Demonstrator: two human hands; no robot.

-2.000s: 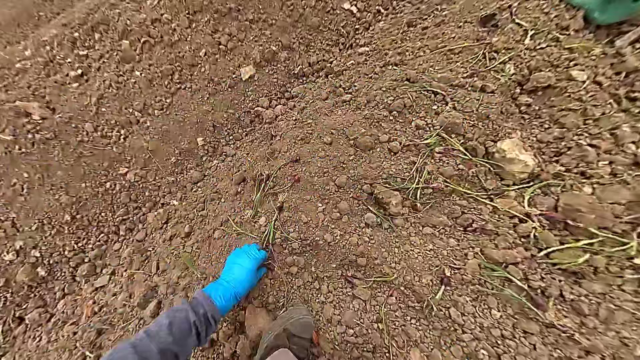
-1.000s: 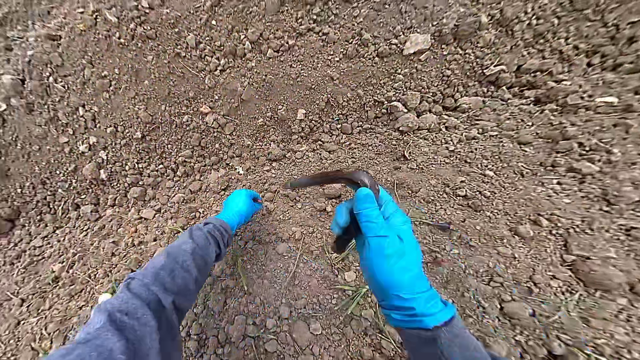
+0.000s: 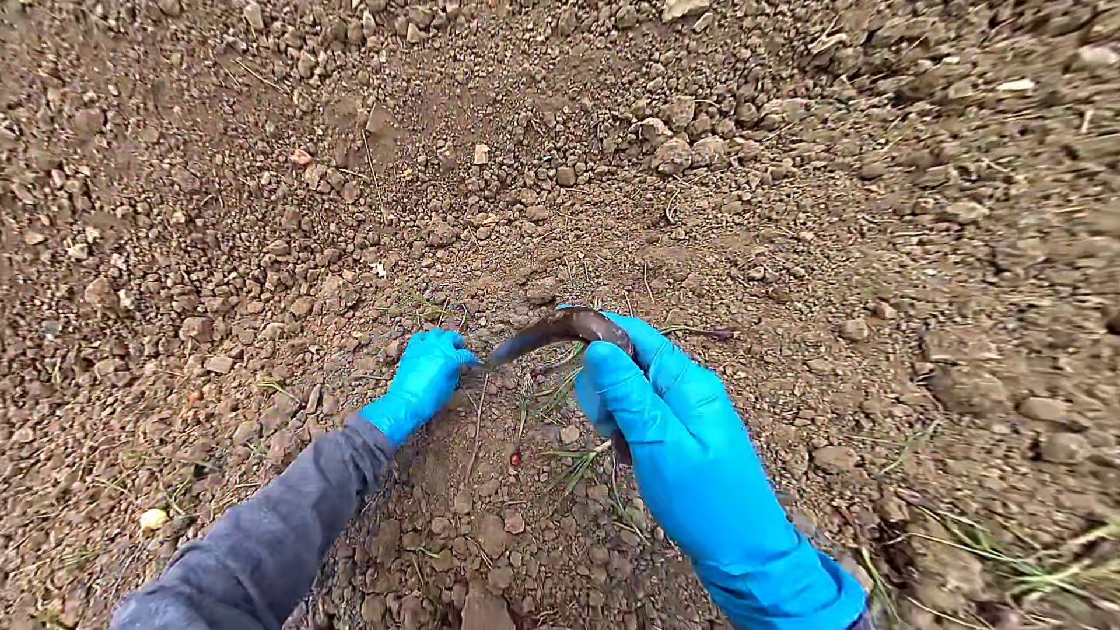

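Brown, stony soil fills the view. My right hand (image 3: 682,437), in a blue glove, grips a dark, curved hand tool (image 3: 564,328); its narrow end points left, close to the fingertips of my left hand. My left hand (image 3: 429,376), also blue-gloved, is low over the soil with its fingers drawn together; whether anything thin is between them cannot be made out. Thin green plant stems (image 3: 577,459) lie on the soil beneath and beside the tool. A thin stem with a dark reddish end (image 3: 709,332) shows just beyond my right hand.
Loose clods and stones (image 3: 691,149) cover the ground above the hands. More green stems (image 3: 1024,560) lie at the lower right. A pale yellowish lump (image 3: 153,520) rests at the lower left, near my left sleeve.
Two seconds ago only my left hand was in view; my right hand has since come in with the curved tool. The view has shifted over the soil.
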